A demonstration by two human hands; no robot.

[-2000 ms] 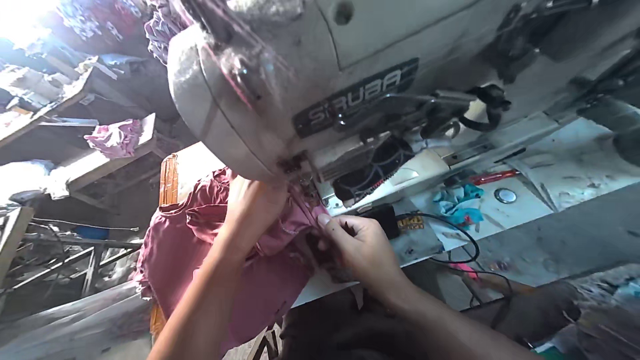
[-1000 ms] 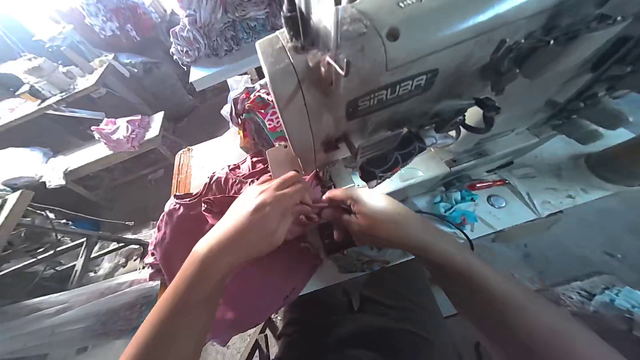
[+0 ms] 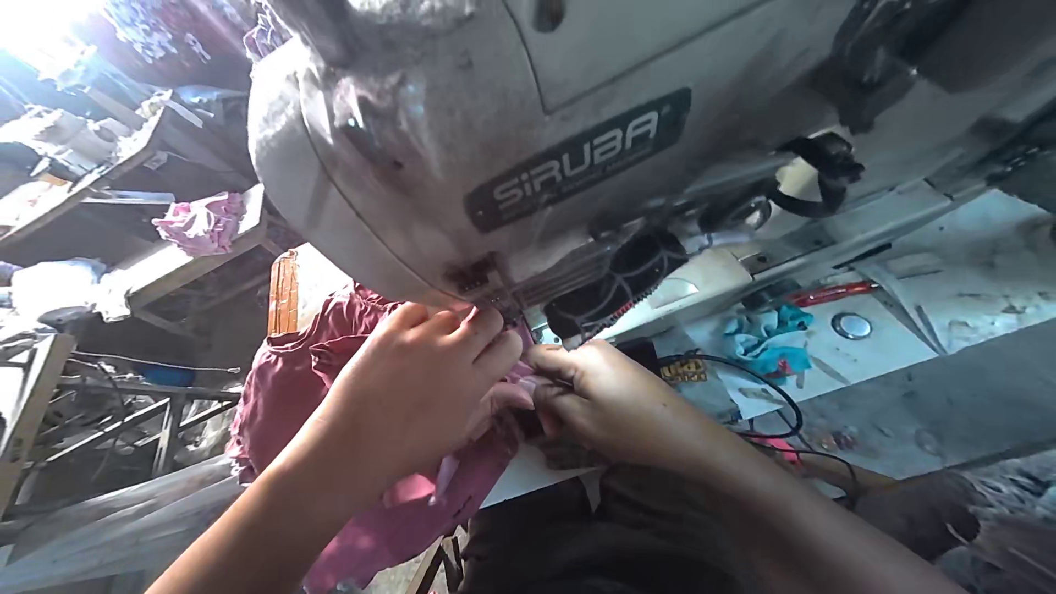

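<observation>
A maroon-pink fabric garment (image 3: pixel 285 396) spreads over the left of the machine table and hangs off its front edge. Above it looms the head of a Siruba sewing machine (image 3: pixel 412 173). My left hand (image 3: pixel 421 371) grips the cloth right below the needle area (image 3: pixel 487 285), its fingers curled. Close beside it, my right hand (image 3: pixel 594 392) pinches the cloth's edge between thumb and fingers. The fingertips of both hands nearly meet, and the needle itself is mostly hidden behind my left fingers.
Right of the hands, a teal cloth scrap (image 3: pixel 771 338), a red-handled tool (image 3: pixel 833 293) and a round metal disc (image 3: pixel 851 326) lie on the white table. A black cable (image 3: pixel 784 392) loops near my right forearm. Wooden shelving (image 3: pixel 157 272) with a pink cloth (image 3: pixel 202 223) stands at left.
The view has moved closer to the machine since one second ago. My left hand has shifted up against the needle area, where a pale flat piece showed one second ago.
</observation>
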